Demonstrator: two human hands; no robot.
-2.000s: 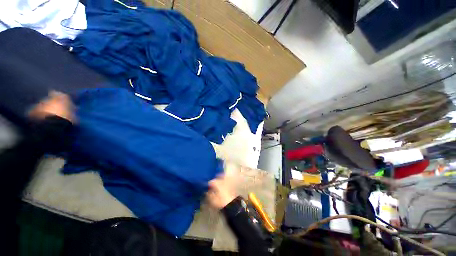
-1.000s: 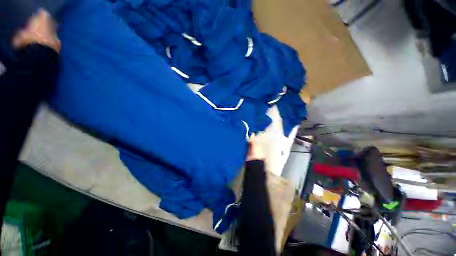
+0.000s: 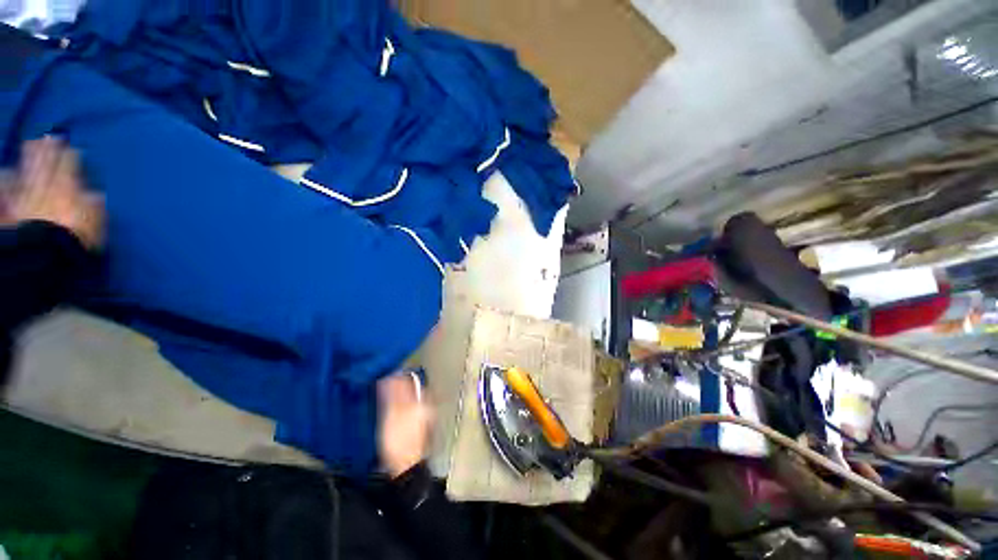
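A blue garment (image 3: pixel 241 246) is drawn over the long padded board and lies mostly smooth, with white piping near its rounded end. Its lower part hangs in folds at the near side. My left hand (image 3: pixel 55 197) lies flat with spread fingers on the cloth at the far left, slightly blurred. My right hand (image 3: pixel 405 424) is at the cloth's lower right edge, blurred; whether its fingers grip the cloth is unclear. The steam iron (image 3: pixel 525 421) with an orange-yellow handle rests on the beige pad (image 3: pixel 482 476), untouched, right of my right hand.
A crumpled blue garment pile (image 3: pixel 328 98) with white piping lies beyond the board. Brown cardboard (image 3: pixel 580 55) is behind it. A tan hose (image 3: pixel 744 421) and dark cables run right from the iron. Cluttered shelves stand at the right. A pale table surface (image 3: pixel 99 377) shows in front of the board.
The garment now covers more of the board and its end. My right hand has moved from the garment's far corner to its near lower edge. The iron has come into full view.
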